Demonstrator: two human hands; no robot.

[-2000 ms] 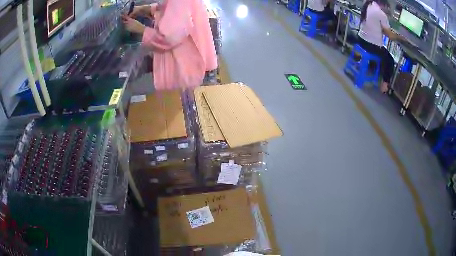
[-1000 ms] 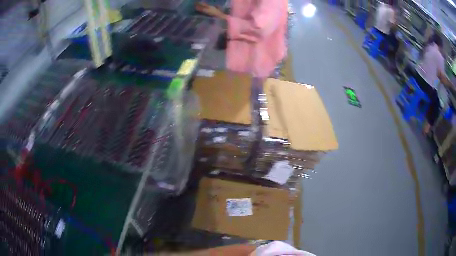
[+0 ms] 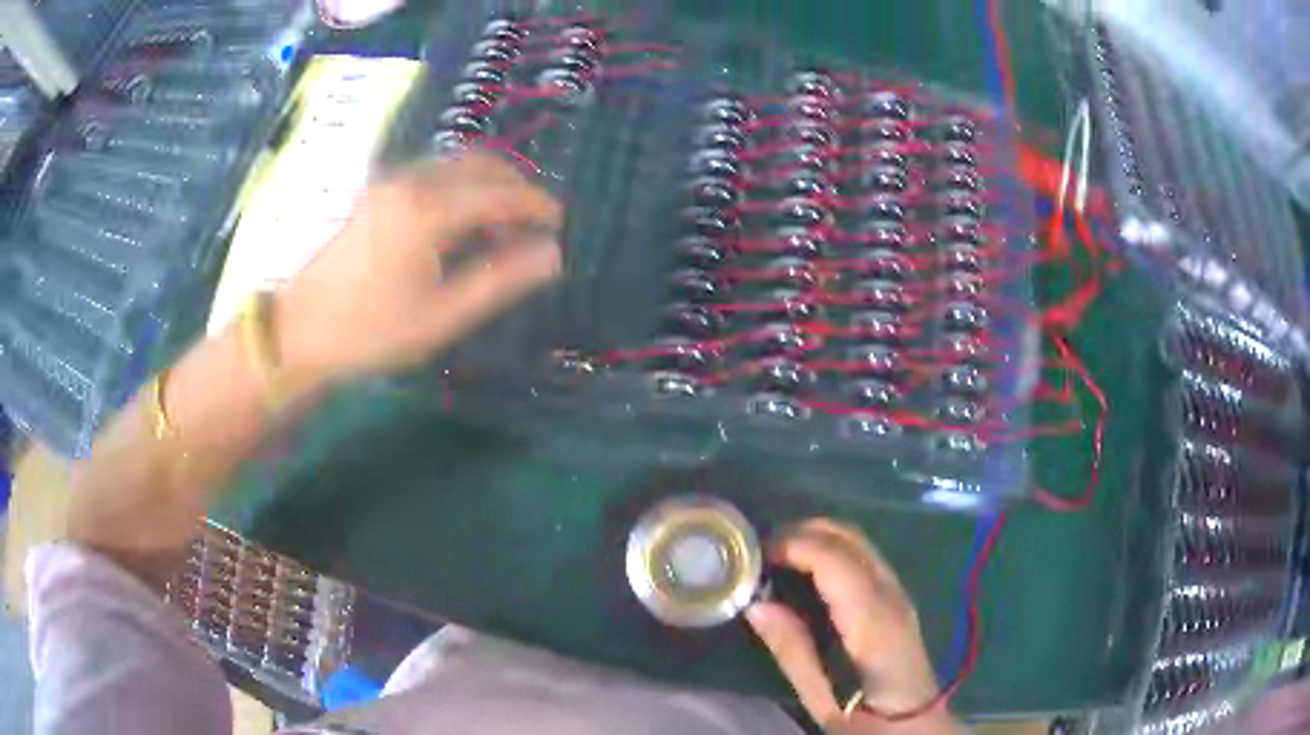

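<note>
The round holding fixture [image 3: 695,562], a silver and brass-coloured ring with a pale centre, sits on the green mat near the front. My right hand [image 3: 855,618] is at its right side, thumb and index finger closed around its dark side knob. My left hand [image 3: 417,259] is over the left part of the central clear tray [image 3: 862,467], fingers bent and blurred; whether it holds something cannot be told. Rows of round wired components [image 3: 881,273] with red leads stand in the tray's right part. A few more stand at its upper left.
A white label sheet on yellow backing [image 3: 309,172] lies left of the tray. Clear ribbed trays [image 3: 108,187] are at the far left. Filled trays [image 3: 1214,503] line the right side. Tangled red wires [image 3: 1070,230] lie right of the central tray. Another filled tray [image 3: 259,589] is at lower left.
The view has swung from the aisle, cartons and another person down to the bench mat. Both my hands, the fixture and the central tray now show.
</note>
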